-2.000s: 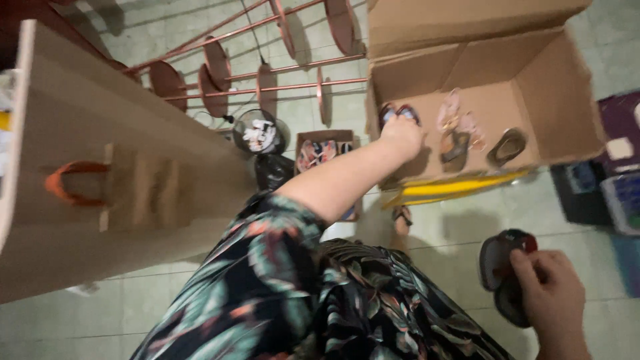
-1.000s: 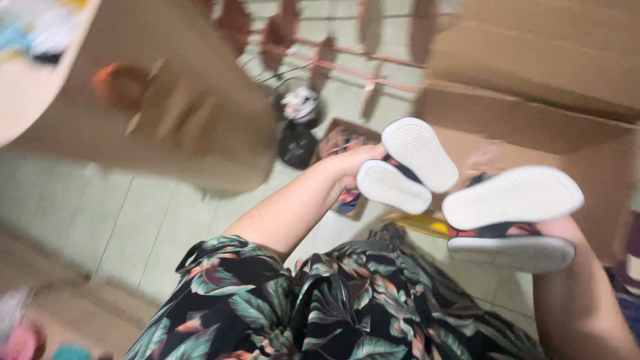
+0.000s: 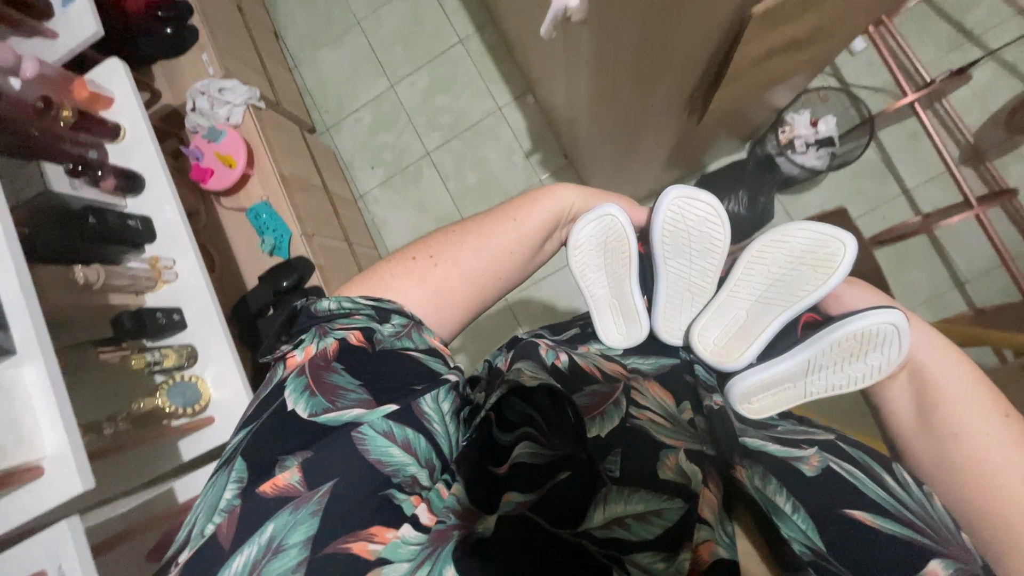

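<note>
My left hand (image 3: 628, 210) is mostly hidden behind a smaller pair of sandals (image 3: 610, 276), whose white ridged soles face me. My right hand (image 3: 860, 298) holds a larger pair of dark sandals (image 3: 772, 296) with red marks on the straps, soles also turned to me. The two pairs are side by side in front of my body, their inner soles touching or nearly so. My fingers are mostly out of sight behind the sandals.
At the left stand white shelves (image 3: 172, 240) with perfume bottles, beside a wooden drawer unit (image 3: 280, 176) bearing a pink round container (image 3: 218, 158). A mesh bin (image 3: 824, 132), a black bag (image 3: 740, 192) and a copper-coloured rack (image 3: 920, 96) are at the upper right.
Two seconds ago my left hand was in the large cardboard box; it came out with sandals. Both pairs have since come together, soles toward me. The view has swung left.
</note>
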